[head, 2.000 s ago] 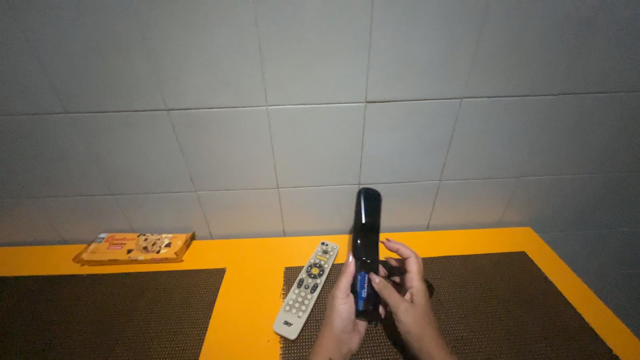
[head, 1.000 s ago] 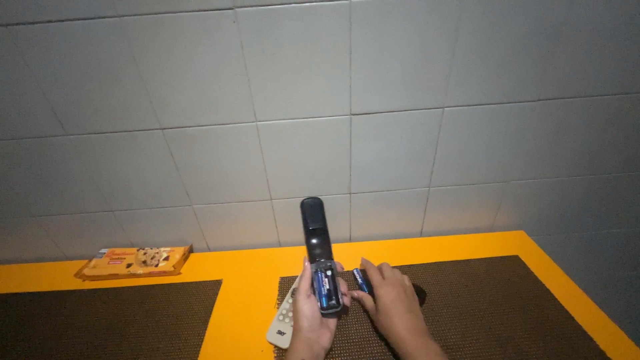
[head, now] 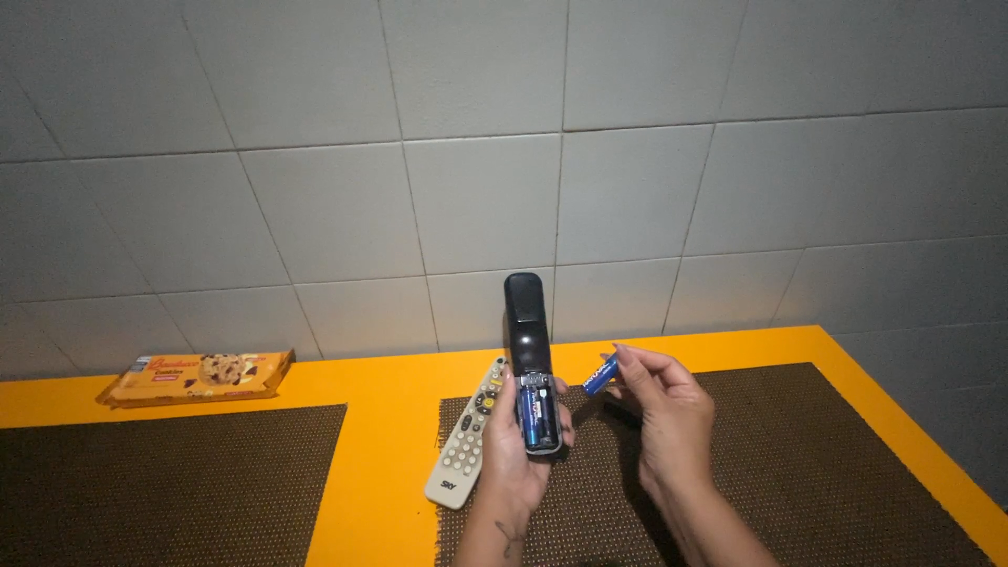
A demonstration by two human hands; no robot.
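My left hand holds a black remote control upright with its back facing me. Its battery compartment is uncovered, and one blue battery lies in the left side of it. Between the thumb and fingers of my right hand is another blue battery, tilted and apart from the remote. A small dark object, partly hidden, lies on the woven placemat beside my right hand. Behind my left hand, a light grey remote control with round buttons rests partly on the placemat's left edge.
An orange packet of cookies lies near the wall on the yellow table. One dark woven placemat is at the left, another at the right. A grey tiled wall rises behind the table.
Two seconds ago both hands were on the black remote. My right hand has since moved away from it to the right with a battery. The remote's compartment and the battery inside now show more clearly.
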